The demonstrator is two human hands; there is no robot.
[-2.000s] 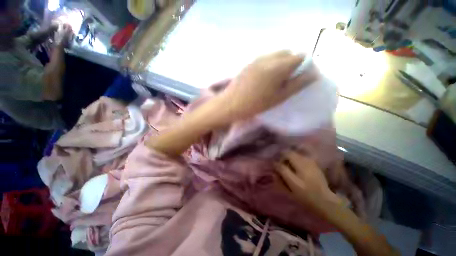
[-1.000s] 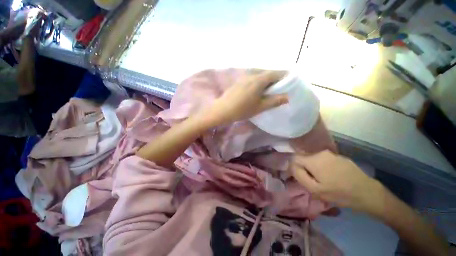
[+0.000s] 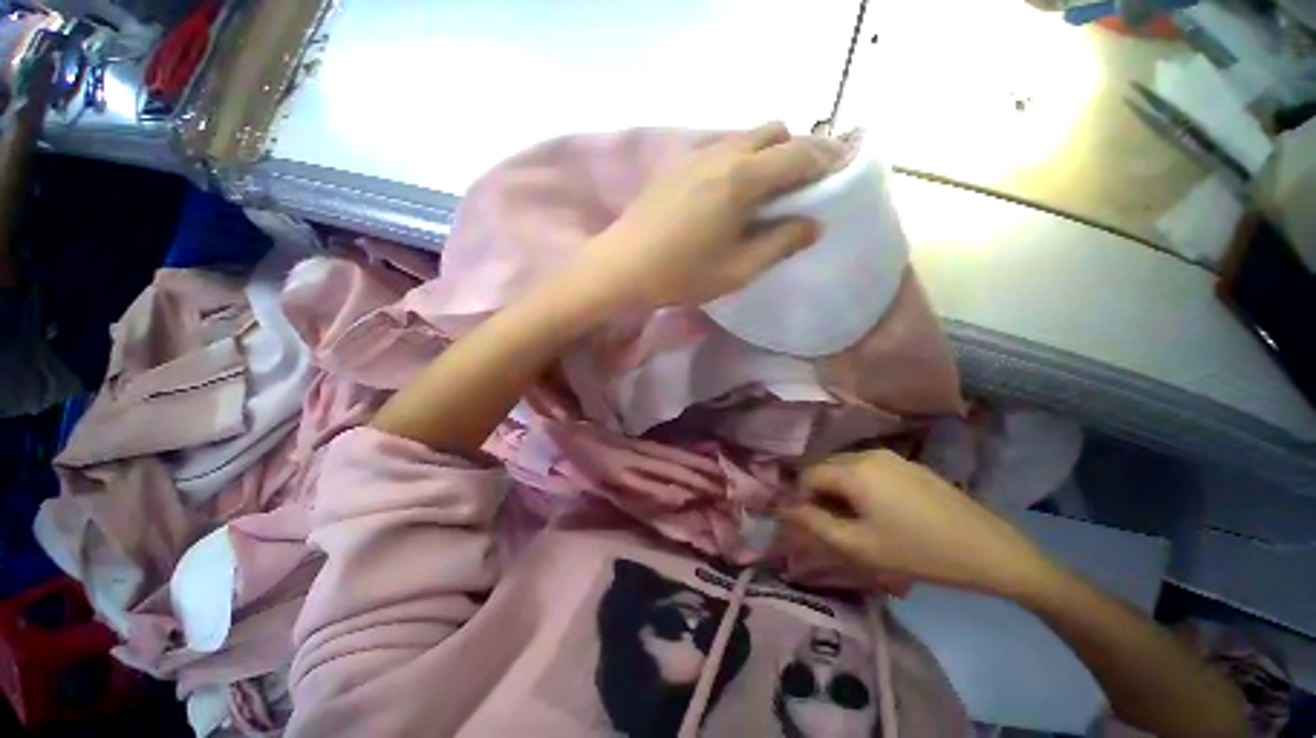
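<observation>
A dusty-pink garment piece (image 3: 534, 202) lies over the table's front edge and down onto my lap. A smooth white rounded part (image 3: 830, 281) shows on its upper right. My left hand (image 3: 722, 209) holds the cloth at the top of the white part, the fingertips at its upper edge. My right hand (image 3: 880, 519) is lower right, fingers closed on the bunched pink cloth near my chest. The folds hide some of its fingertips.
The white table (image 3: 577, 65) spans the top, with the pale yellowish machine bed (image 3: 1039, 130) at right. A slim metal tool (image 3: 1191, 123) and a dark flat object (image 3: 1270, 296) lie right. Pink pieces (image 3: 166, 382) heap at left. A red item (image 3: 181, 51) is upper left. A person's arm shows at the left edge.
The view has shifted, so the table's things sit further left or higher. My left hand stays at the white part. My right hand has moved left and down along the bunched cloth since one second ago.
</observation>
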